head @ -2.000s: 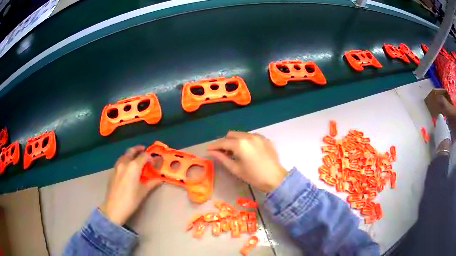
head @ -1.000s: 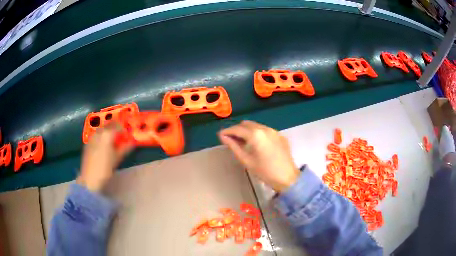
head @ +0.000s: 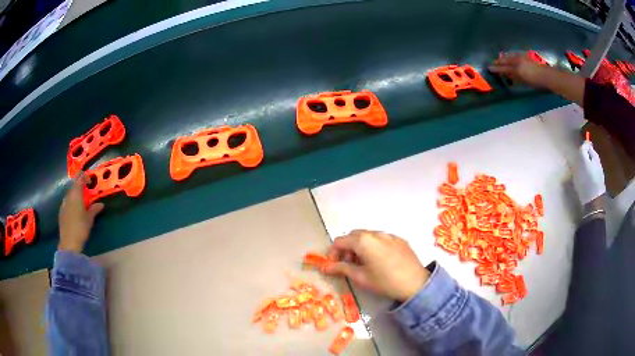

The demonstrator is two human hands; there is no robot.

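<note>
My left hand (head: 76, 214) is at the far left with its fingers at the left handle of an orange controller shell (head: 117, 179) on the green belt. The fingertips are partly hidden by the shell. Another orange shell lies just behind it, tilted. My right hand (head: 376, 263) pinches a small orange insert (head: 317, 261) between thumb and fingers, above the bench seam. A small heap of orange inserts (head: 294, 303) lies below it on the tan cardboard. A larger heap of inserts (head: 487, 233) lies to the right.
The green conveyor belt (head: 244, 76) carries several spaced orange shells. At right, another person's bare hand (head: 519, 68) reaches over the belt. A white-gloved hand (head: 589, 170) holds a small orange piece. A metal post (head: 604, 42) and a red-orange mass stand at the far right.
The shell from my left hand now lies on the belt, and that hand has moved left to another shell. My right hand has moved down and taken an insert. Belt shells have shifted left.
</note>
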